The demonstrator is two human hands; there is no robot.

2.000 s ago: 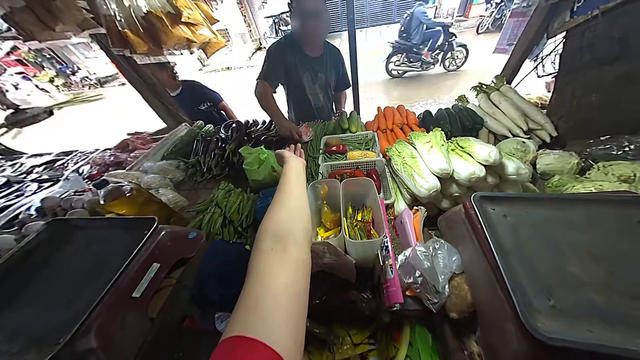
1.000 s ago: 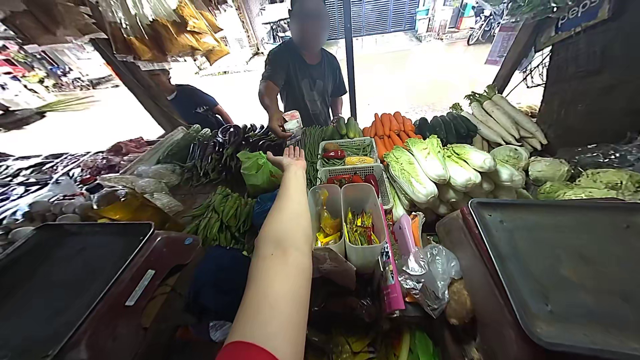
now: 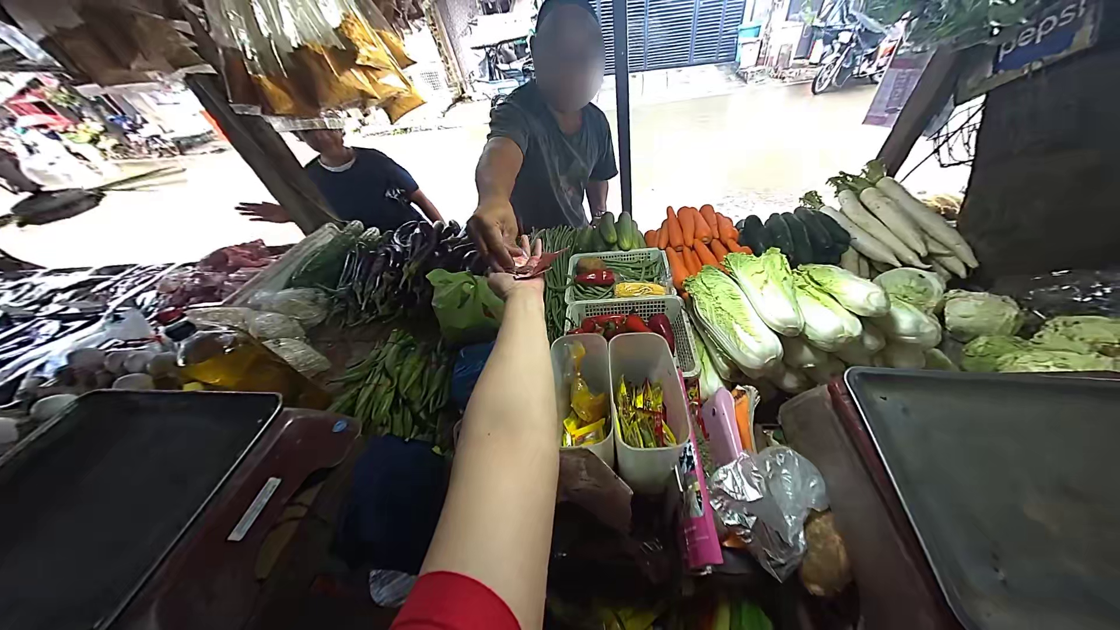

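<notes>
My left hand (image 3: 518,278) is stretched out over the produce, palm up, with reddish paper, apparently banknotes (image 3: 535,265), lying across the palm. The fingers of the person across the stall (image 3: 494,234) touch the paper from above. Just left of my wrist is a green plastic bag (image 3: 464,304). Right of my forearm stand two white plastic bins (image 3: 649,459) with small yellow packets. Behind them are white baskets with red peppers (image 3: 626,324) and green beans. My right hand is out of view.
Dark trays (image 3: 997,472) (image 3: 131,490) on reddish-brown bases flank me. Napa cabbages (image 3: 744,319), carrots (image 3: 691,232), white radishes (image 3: 910,219) and eggplants (image 3: 411,262) lie ahead. Filled bags (image 3: 341,61) hang at upper left, near a slanting post (image 3: 254,140). A second person (image 3: 363,188) is at left.
The person across has reached down to my outstretched palm; one second ago that hand held the paper above it. The paper now lies on my palm. The passing motorcycle has left view.
</notes>
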